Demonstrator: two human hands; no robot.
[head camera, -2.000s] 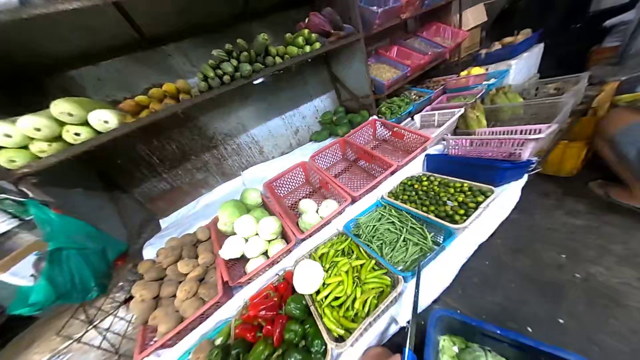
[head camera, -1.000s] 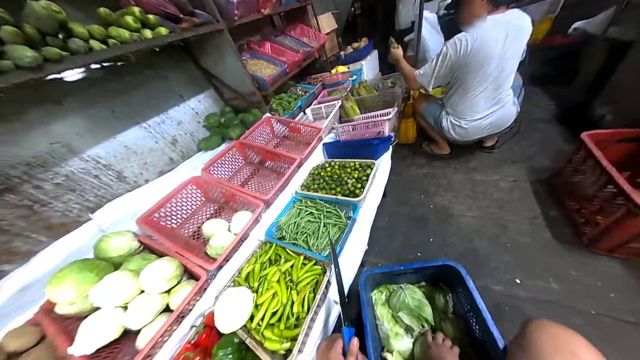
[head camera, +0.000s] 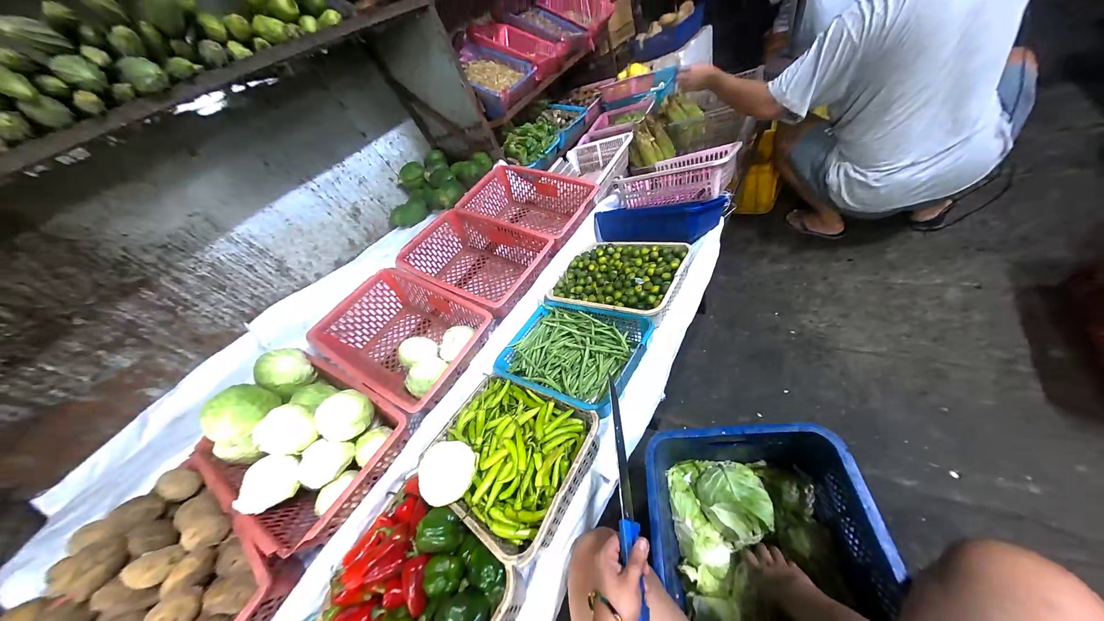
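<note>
My left hand (head camera: 617, 573), low in the middle of the head view, grips the blue handle of a long knife (head camera: 619, 440). Its dark blade points up, over the rim of the blue basket of green beans (head camera: 571, 352). To the right, my right hand (head camera: 776, 573) is inside a blue plastic crate (head camera: 660, 509), fingers apart against leafy cabbage (head camera: 733, 504); part of this hand is in shadow. Long green chili peppers (head camera: 517, 448) fill a basket left of the knife, with a pale round vegetable (head camera: 447, 473) on its corner.
Red baskets (head camera: 479, 259), pale cabbages (head camera: 285, 429), potatoes (head camera: 164, 552), bell peppers (head camera: 440, 552) and limes (head camera: 621, 274) stand on white-covered staging. A person in a grey shirt (head camera: 906, 95) squats at the upper right, an arm over the far baskets. My bare knee (head camera: 996, 582) is at lower right.
The view has swung right since the first frame, then partly back left. The other person's arm, raised with something in the hand one second ago, now reaches toward the far baskets.
</note>
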